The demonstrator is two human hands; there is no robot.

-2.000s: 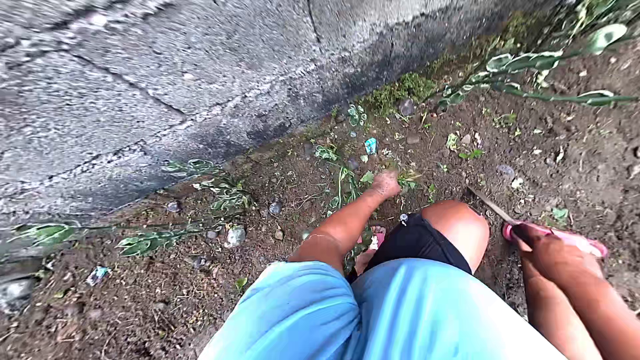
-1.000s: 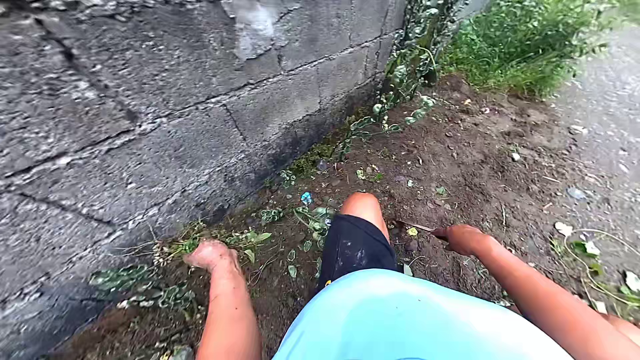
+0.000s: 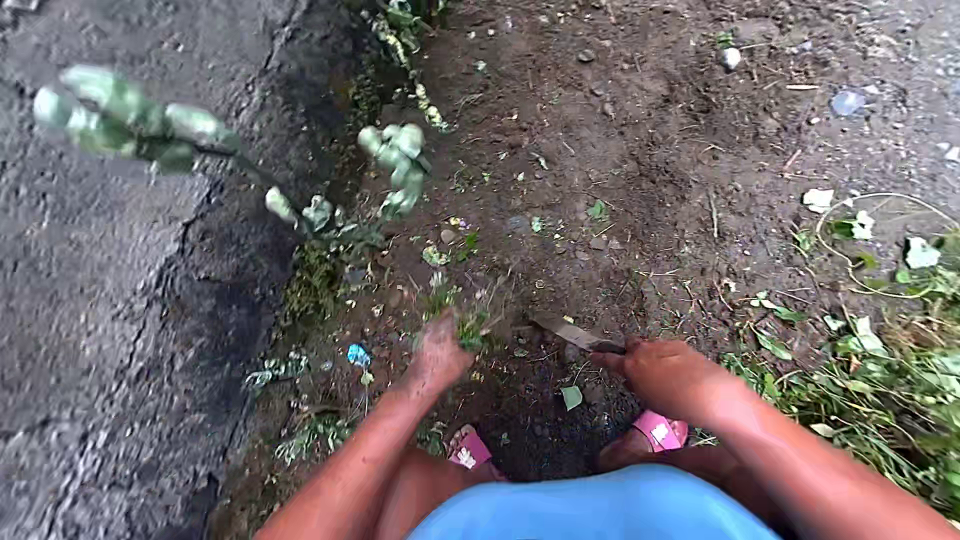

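Just above the soil, my left hand (image 3: pixel 441 352) is closed on a small tuft of grass and weeds (image 3: pixel 461 319), whose blades stick out past the fingers and are blurred. My right hand (image 3: pixel 667 371) grips the dark handle of a knife (image 3: pixel 570 331). Its flat blade points left toward the weeds, with a gap between the tip and my left hand. The knife's handle is mostly hidden in my fingers. A loose green leaf (image 3: pixel 571 397) lies on the soil below the blade.
A concrete block wall (image 3: pixel 112 300) runs along the left, with a variegated leafy plant (image 3: pixel 322 217) leaning out from its base. A blue wrapper (image 3: pixel 358 355) lies near it. Cut weeds (image 3: pixel 892 382) are heaped at the right, beside a curved vine (image 3: pixel 847 262). My feet wear pink sandals (image 3: pixel 470 450).
My left hand was by the wall among weeds a second ago; now it is in front of me, nearer the knife, with a tuft in it. The view has turned and tilted down strongly.
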